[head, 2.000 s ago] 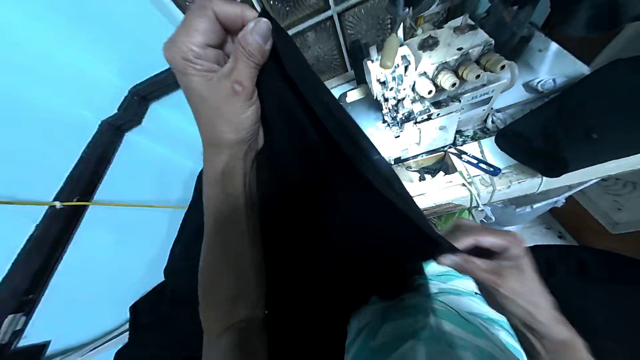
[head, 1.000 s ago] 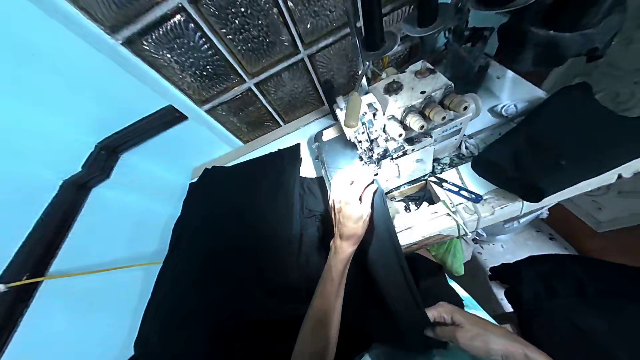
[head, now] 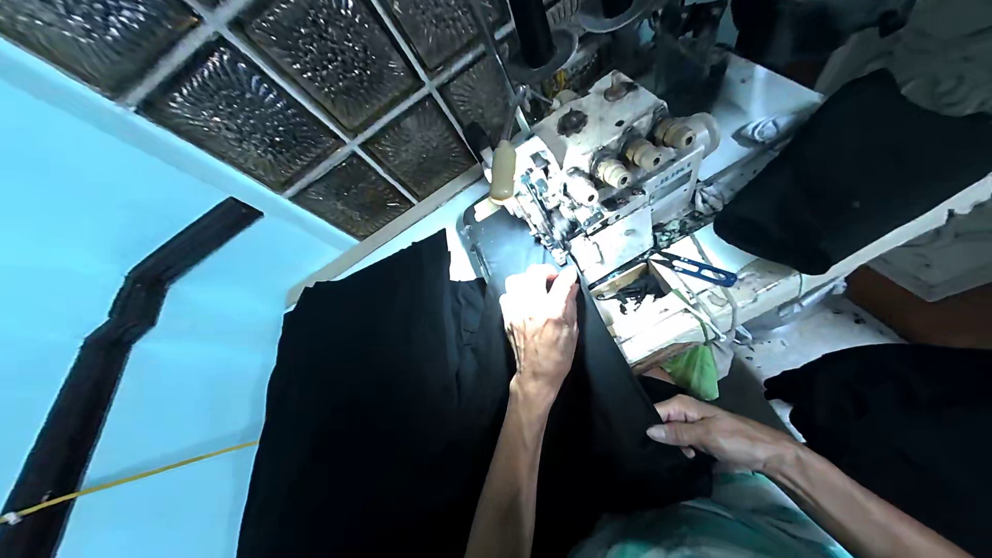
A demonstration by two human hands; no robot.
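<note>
A wide piece of black fabric hangs over the table edge and across my lap. My left hand grips its edge just in front of the presser foot area of a white Juki overlock sewing machine. Farther down the same edge, at the right, my right hand pinches the cloth between thumb and fingers. Between the two hands the edge runs taut and nearly straight. Whether the fabric lies under the presser foot cannot be made out.
Blue-handled thread snips lie beside an open compartment of dark scraps. More black cloth lies on the table's right side, and another dark pile is at lower right. A green bag hangs below the table edge. Glass blocks line the wall.
Two seconds ago my left hand held the cloth raised at upper left; by one second ago it was down at the machine. The fabric now lies lower and spread out. The view has shifted.
</note>
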